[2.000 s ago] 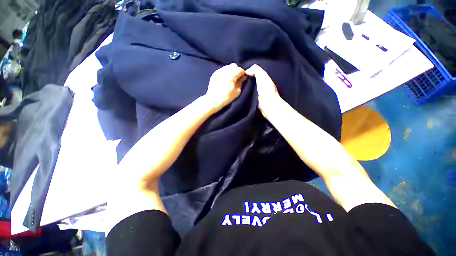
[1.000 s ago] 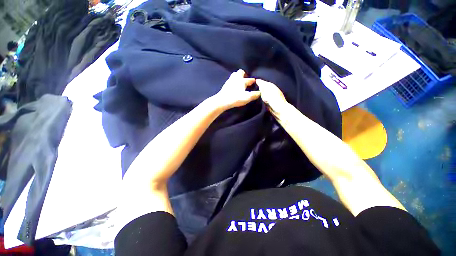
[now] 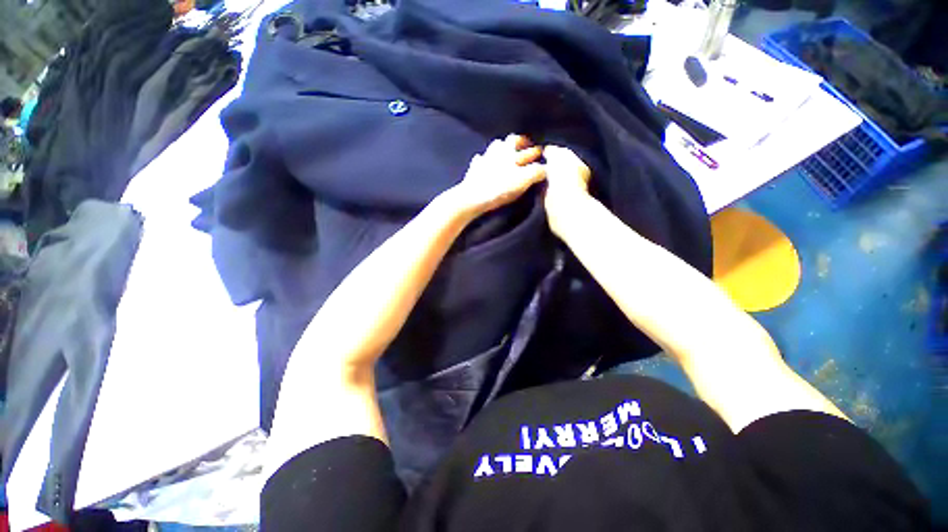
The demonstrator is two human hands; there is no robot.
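Observation:
The dark navy coat [image 3: 364, 156] lies bunched on the white table, with one round shiny button [image 3: 397, 107] showing on its upper front. My left hand [image 3: 503, 175] and my right hand [image 3: 567, 179] meet above the coat's middle, fingertips almost touching. Both are closed on a fold of the coat cloth. What lies between the fingertips is too small to tell. Shiny lining [image 3: 525, 322] shows below my hands, near my body.
Grey garment [image 3: 78, 281] and black garments [image 3: 135, 94] lie at the left. White sheets with a pink-red item [image 3: 699, 154] and dark pieces are at the right. A blue crate [image 3: 847, 161] and an orange-yellow stool [image 3: 757, 260] stand beyond.
My hands have shifted slightly right with the cloth between them, and the left fingers, more spread a second ago, are closer together. The button shows a little further right and higher.

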